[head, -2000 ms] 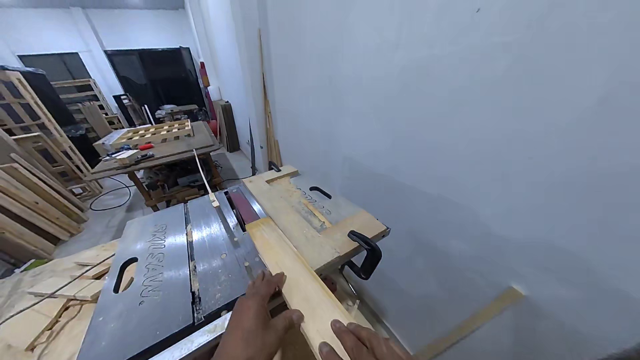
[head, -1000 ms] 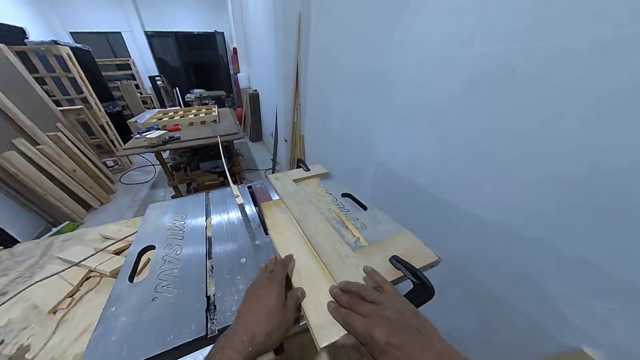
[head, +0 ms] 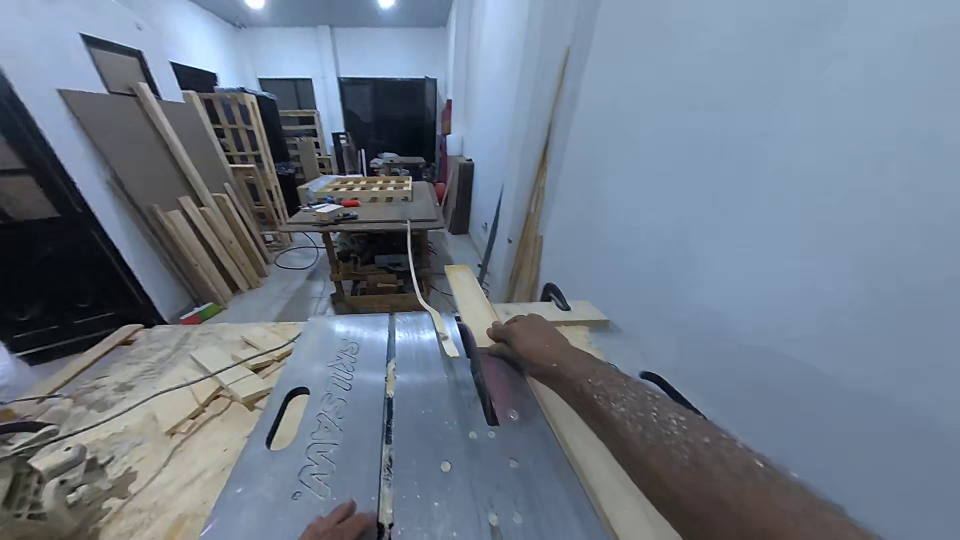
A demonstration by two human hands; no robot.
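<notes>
My right hand [head: 529,339] reaches past the red-sided blade [head: 502,379] of a Skilsaw table saw and holds the near end of a pale wooden board [head: 471,300], which sticks out beyond the far edge of the saw table [head: 427,420]. Sawdust covers my right forearm. At the bottom edge my left hand [head: 341,523] rests on the metal top near the mitre slot, partly out of view. A thin curved wood strip [head: 418,281] lies just left of the blade. Right of the blade runs a wooden fence [head: 592,450], with a black clamp [head: 556,296] at its far end.
Offcuts [head: 232,371] and a black cable [head: 176,386] lie on the plywood surface [head: 142,420] at left. A power tool [head: 45,480] stands at lower left. Ahead is a workbench [head: 375,214] with a wooden grid. A white wall [head: 750,187] rises close on the right.
The board and my right hand have moved forward, past the blade. My left hand has come off the board and moved back onto the saw table. The view has tilted up.
</notes>
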